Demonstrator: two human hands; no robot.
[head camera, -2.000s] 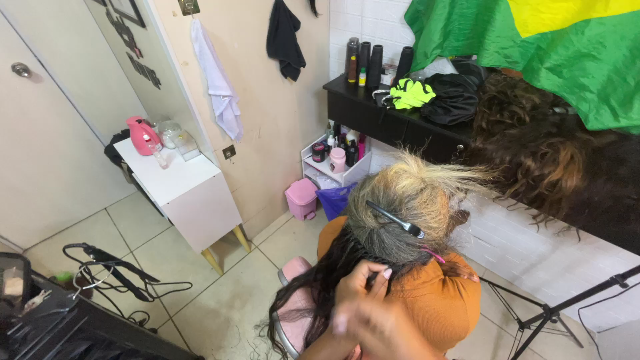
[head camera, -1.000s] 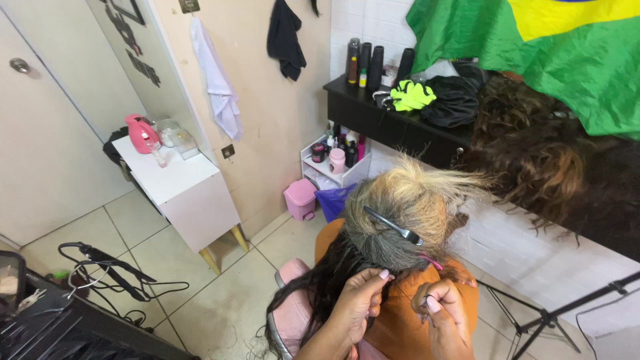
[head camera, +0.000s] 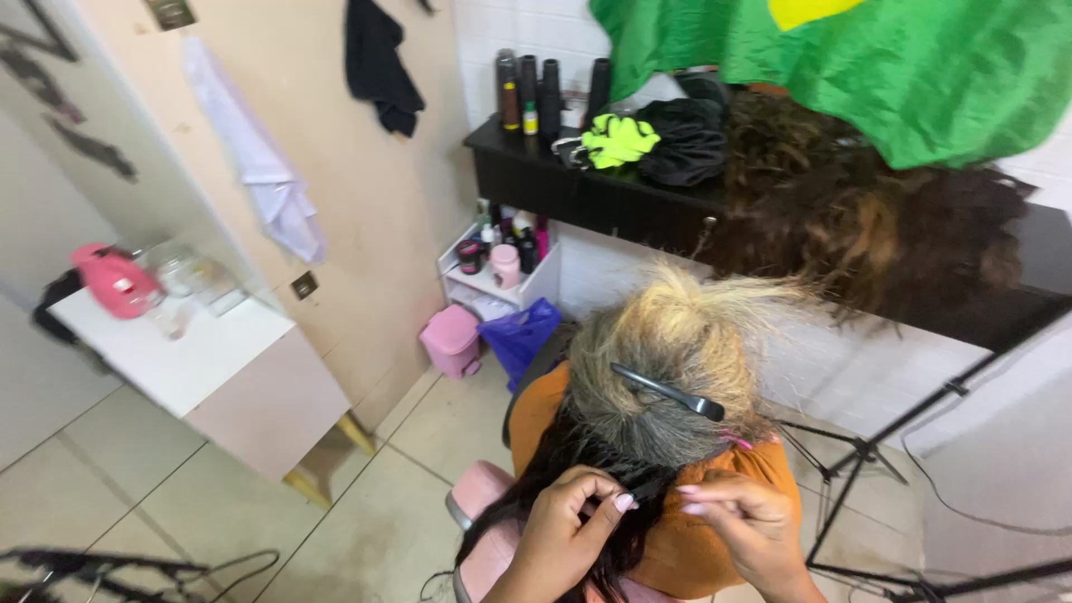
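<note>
A seated person in an orange top (head camera: 699, 536) faces away, with grey and blond hair (head camera: 670, 343) gathered up under a dark hair clip (head camera: 667, 390). Long dark hair (head camera: 502, 515) hangs down the back from the nape. My left hand (head camera: 578, 523) pinches a dark strand between thumb and forefinger at the nape. Just to its right, over the orange top, is my right hand (head camera: 741, 515), thumb and forefinger brought together; whether a fine thread or hair lies between them cannot be told. A pink clip or tie (head camera: 735, 439) shows at the hair's lower right edge.
Beyond the head, a black shelf (head camera: 586, 197) bears bottles, a neon scrunchie (head camera: 620, 140) and brown hair pieces (head camera: 871, 218). Black tripod legs (head camera: 879, 435) stand right. A pink bin (head camera: 452, 339), a blue bag (head camera: 521, 339) and a white cabinet (head camera: 260, 402) are to the left.
My hands were together and blurred two seconds ago, then apart over the back. The right hand has since stayed beside the left. The view has shifted noticeably.
</note>
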